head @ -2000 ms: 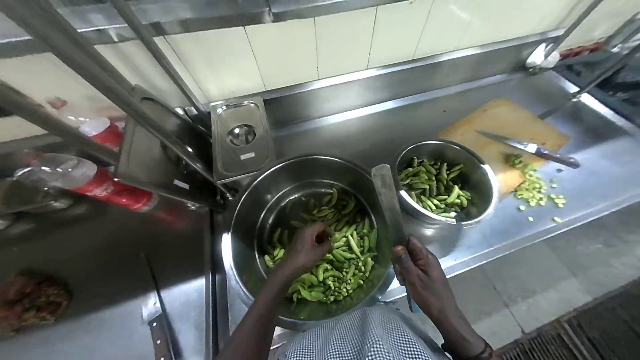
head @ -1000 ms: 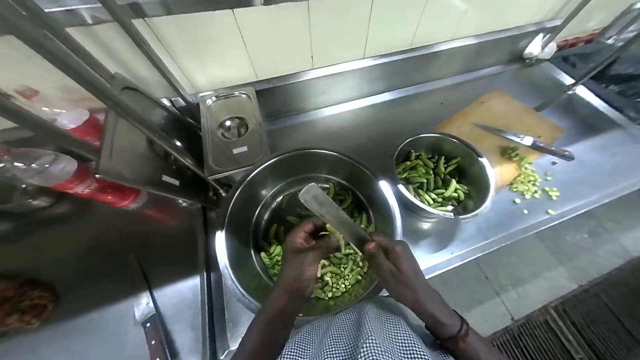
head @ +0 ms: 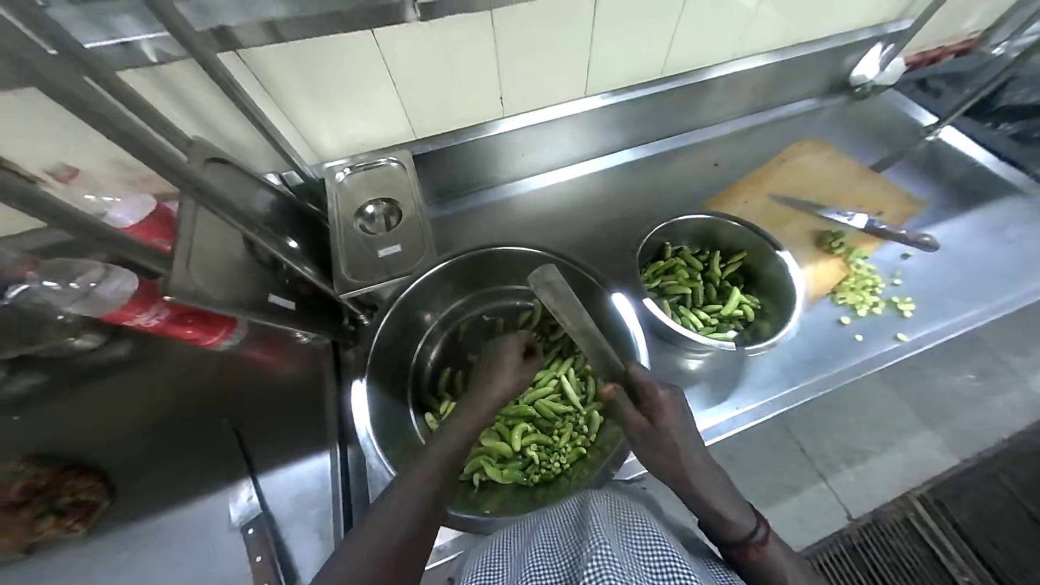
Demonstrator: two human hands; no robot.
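Note:
A wide steel bowl (head: 374,406) holds many small green gherkin-like vegetables (head: 532,431), some cut into small pieces. My left hand (head: 510,366) reaches down into it, over the vegetables; its fingertips are partly hidden, so whether it holds one cannot be told. My right hand (head: 650,406) grips a broad-bladed knife (head: 577,321) at the bowl's right side, blade pointing up and left over the bowl. Just to the right stands a smaller steel pot (head: 784,280), filled with whole green vegetables (head: 699,288).
A wooden cutting board (head: 837,183) lies at the right with another knife (head: 857,221) on it and chopped pieces (head: 861,288) beside. Behind the bowl is a lidded steel container (head: 378,219). At left are plastic bottles (head: 146,305), a rack and another knife (head: 258,536).
My left hand was up by the blade a second ago and is now down in the bowl. The knife in my right hand has moved away from it, toward the bowl's right side.

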